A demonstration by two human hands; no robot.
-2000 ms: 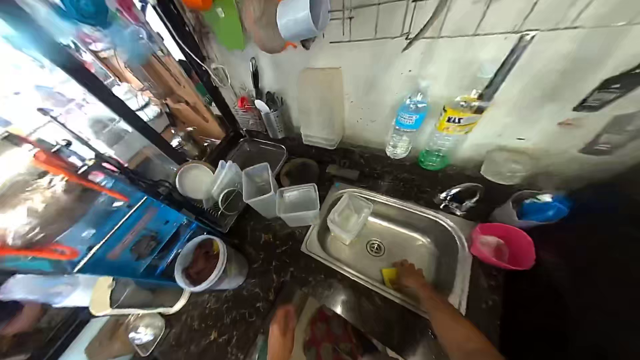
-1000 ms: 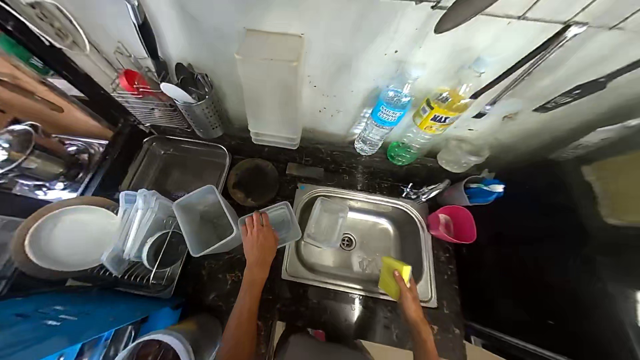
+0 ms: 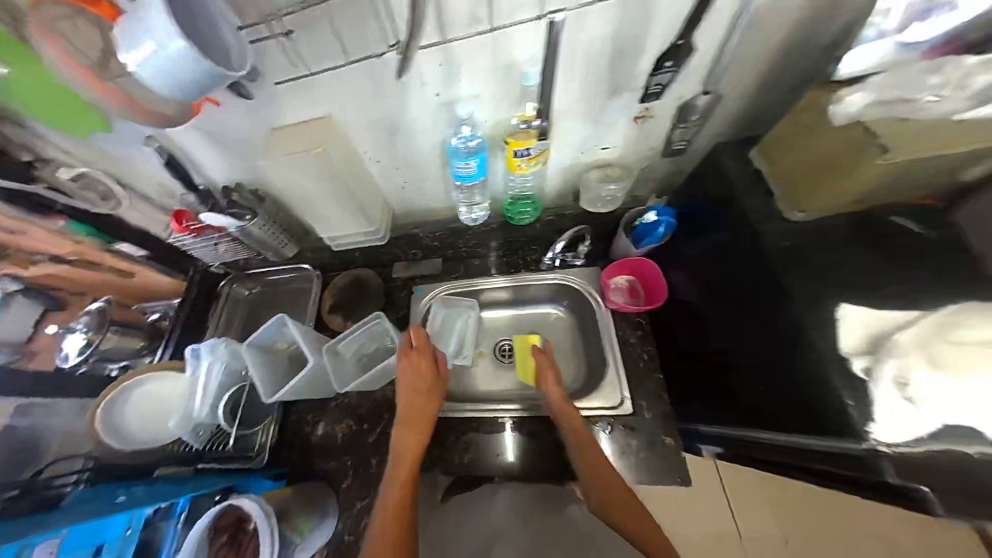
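Note:
My right hand (image 3: 547, 367) grips a yellow sponge (image 3: 527, 359) over the steel sink (image 3: 612, 364), just right of the drain. At the sink's left edge is my left hand (image 3: 421, 356), beside a clear plastic container (image 3: 363, 353) on the counter; its fingertips are partly hidden, and whether it grips the container cannot be told. Another clear plastic container (image 3: 454, 329) lies in the left part of the basin, close to the left fingers. A taller plastic container (image 3: 287, 360) stands further left. Behind the basin rises a chrome faucet (image 3: 567, 248).
A pink plastic tub (image 3: 634, 284) sits at the sink's right corner. Two plastic bottles (image 3: 468, 170) stand against the wall. To the left are a dish rack (image 3: 252, 442), a white bowl (image 3: 143, 409) and a metal tray (image 3: 267, 298). A bucket (image 3: 232, 531) is at lower left.
My left hand, on the counter container a second ago, is now at its right side by the sink edge. The sponge stays in my right hand. The view has shifted.

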